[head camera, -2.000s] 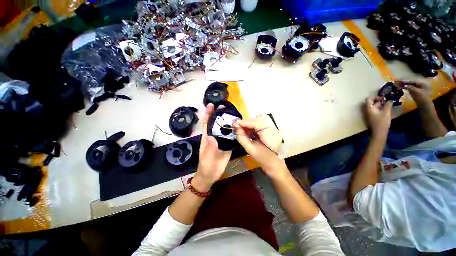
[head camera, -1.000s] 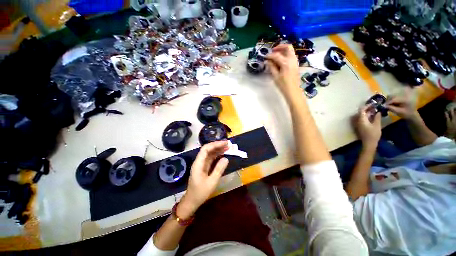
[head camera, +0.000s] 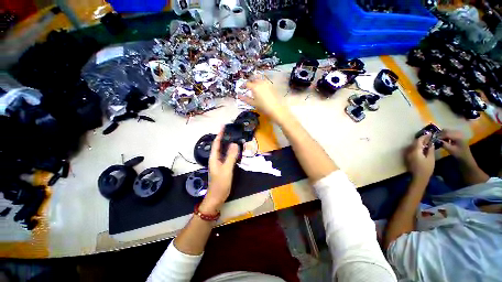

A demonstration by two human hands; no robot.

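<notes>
My left hand holds a black round housing above the black work mat. My right hand reaches to the near right edge of the pile of wired metal inserts; its fingertips are at a white piece, and I cannot tell if they grip it. A white paper scrap lies on the mat. Other black housings stand near my left hand: one behind it, one at its left, one on the mat and two further left.
Housings with silver-white inserts stand at the back right, beside small metal brackets. Blue bins, white cups and a clear plastic bag are behind. Another person's hands hold a dark unit at right.
My right hand has left the housings at the back right and moved left to the insert pile. My left hand has lifted a housing from beside the paper scrap.
</notes>
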